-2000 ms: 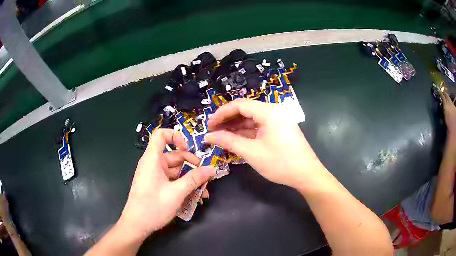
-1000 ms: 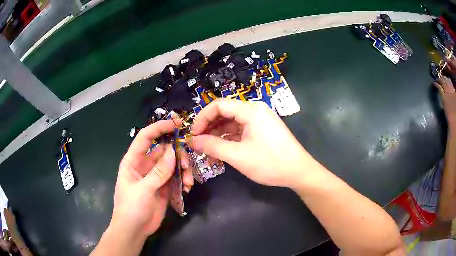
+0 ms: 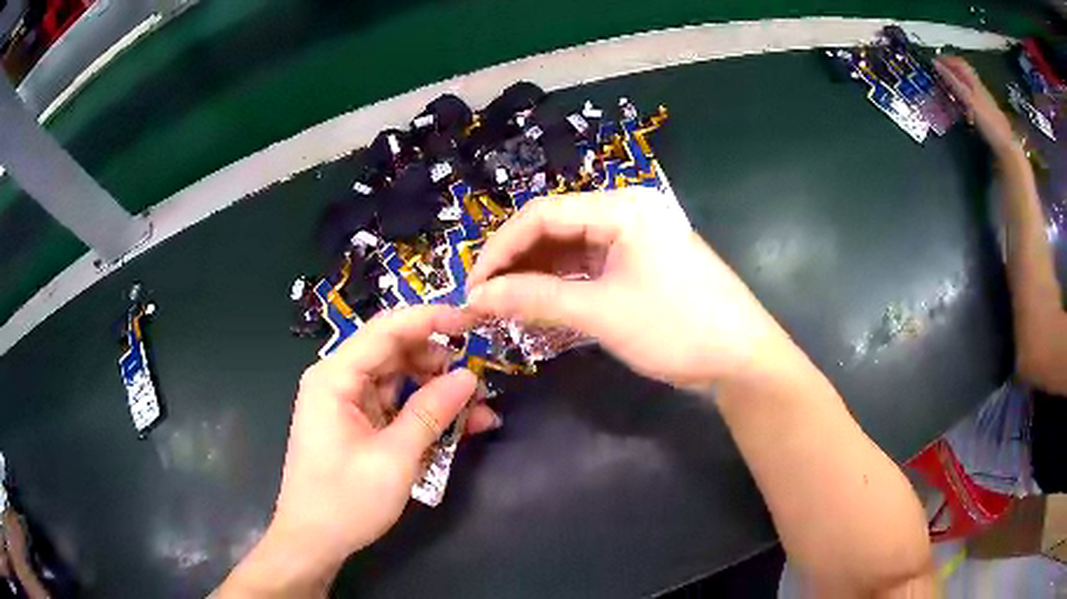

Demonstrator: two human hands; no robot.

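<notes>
My left hand [image 3: 357, 427] holds a narrow keypad circuit board [image 3: 434, 472], its pale end pointing down toward me and its blue part between thumb and fingers. My right hand [image 3: 632, 281] is at the board's upper end, thumb and index fingertip together beside my left fingertips; what they pinch is too small to tell. A board pile [image 3: 462, 222] fans out behind both hands, blue and orange parts in the middle, black end parts [image 3: 515, 105] on the far side. My hands hide its near part.
A single board [image 3: 139, 372] lies at the left. A small bunch of boards [image 3: 903, 88] lies at the far right, with another person's hand [image 3: 981, 105] beside it. A pale metal rail [image 3: 269, 150] and post [image 3: 70, 170] border the dark bench top [image 3: 807, 293].
The held board, edge-on one second ago, now shows its blue and pale faces. My right hand has shifted slightly up and right. The other person's arm has reached to the right bunch.
</notes>
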